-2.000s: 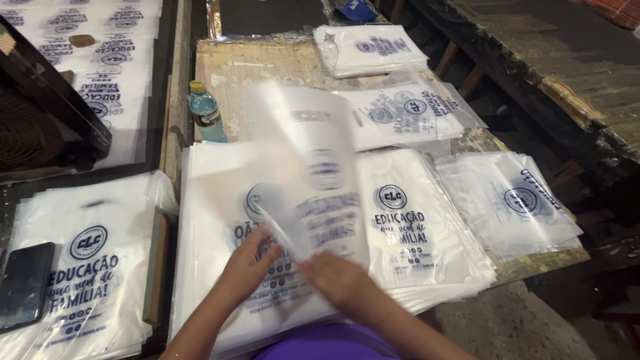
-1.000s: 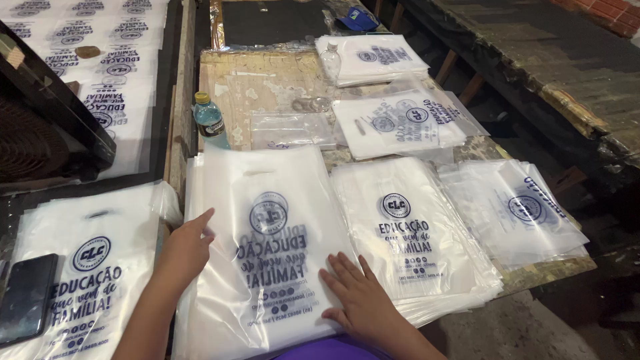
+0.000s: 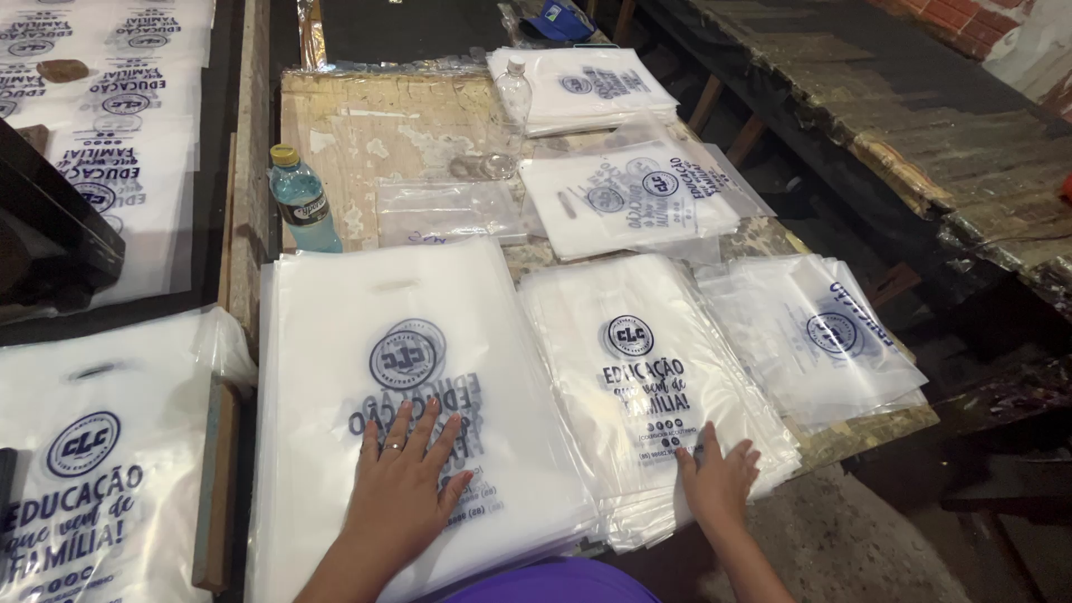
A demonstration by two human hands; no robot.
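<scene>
My left hand [image 3: 408, 477] lies flat, fingers spread, on a large stack of translucent printed plastic bags [image 3: 335, 352]; a ring shows on one finger. My right hand [image 3: 718, 479] rests with its fingers apart on the lower right part of a second stack of printed bags [image 3: 569, 318], just beside the first. Neither hand grips anything. A third stack of bags [image 3: 167, 360] lies at the far left. More bags [image 3: 754, 310] are fanned out at the right of the board, and two further piles, a middle one [image 3: 561, 226] and a back one [image 3: 645, 67], lie behind.
A blue bottle with a yellow cap [image 3: 306, 205] and a clear bottle [image 3: 513, 100] stand on the worn board [image 3: 335, 109]. Folded clear plastic [image 3: 444, 209] lies between them and the stacks. A dark fan-like frame [image 3: 50, 226], a phone's edge [image 3: 7, 486] and a blue cap [image 3: 557, 18] are around.
Two seconds ago both hands held a lifted bag; one second ago it lay on the large stack. Since then my right hand has moved right onto the neighbouring stack, my left hand inward.
</scene>
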